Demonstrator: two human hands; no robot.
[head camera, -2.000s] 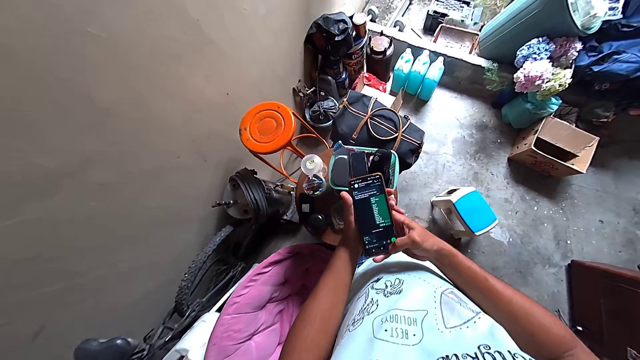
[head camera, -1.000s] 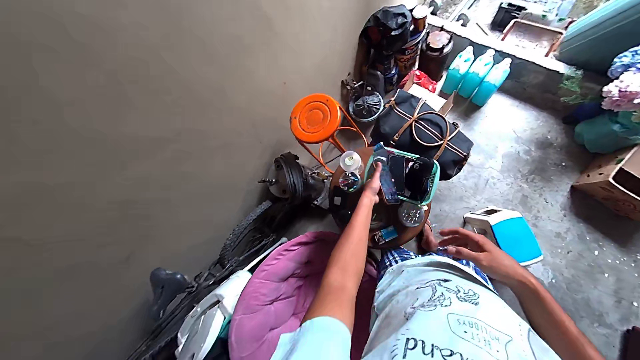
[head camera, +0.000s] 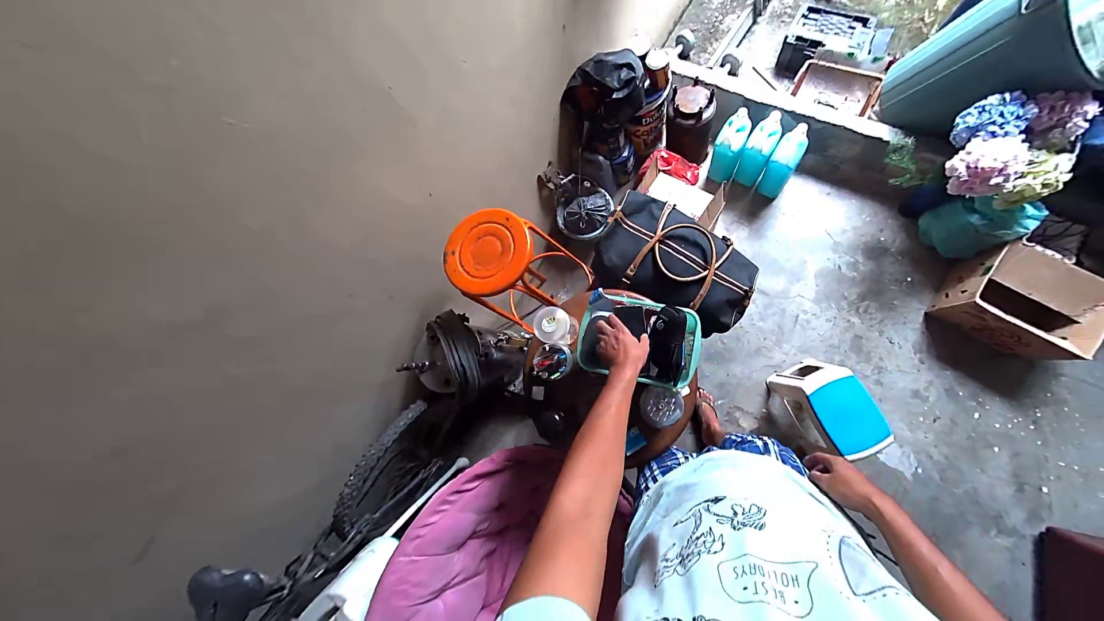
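My left hand (head camera: 623, 345) reaches into a green-rimmed plastic basket (head camera: 693, 358) on a round brown table (head camera: 573, 401). Its fingers are over dark items in the basket; whether they grip one cannot be told. A black case (head camera: 668, 343) lies on the basket's right side. Beside the basket's left edge are a clear lidded container (head camera: 555, 325) and a round container of small items (head camera: 552, 361). A clear round container (head camera: 661, 406) is just below the basket. My right hand (head camera: 835, 479) rests by my right thigh with its fingers curled, near a white and blue plastic bin (head camera: 841, 410).
An orange metal stool (head camera: 489, 252) and a black bag with brown handles (head camera: 677, 259) stand beyond the table. Several blue-green bottles (head camera: 759, 153) line the low ledge. A cardboard box (head camera: 1018, 300) is at right, and a pink cushioned chair (head camera: 470, 539) is below the table.
Two seconds ago both hands held a phone; one second ago they were apart, the left at the basket. My left hand is now farther over the basket, and my right hand has drawn to my thigh.
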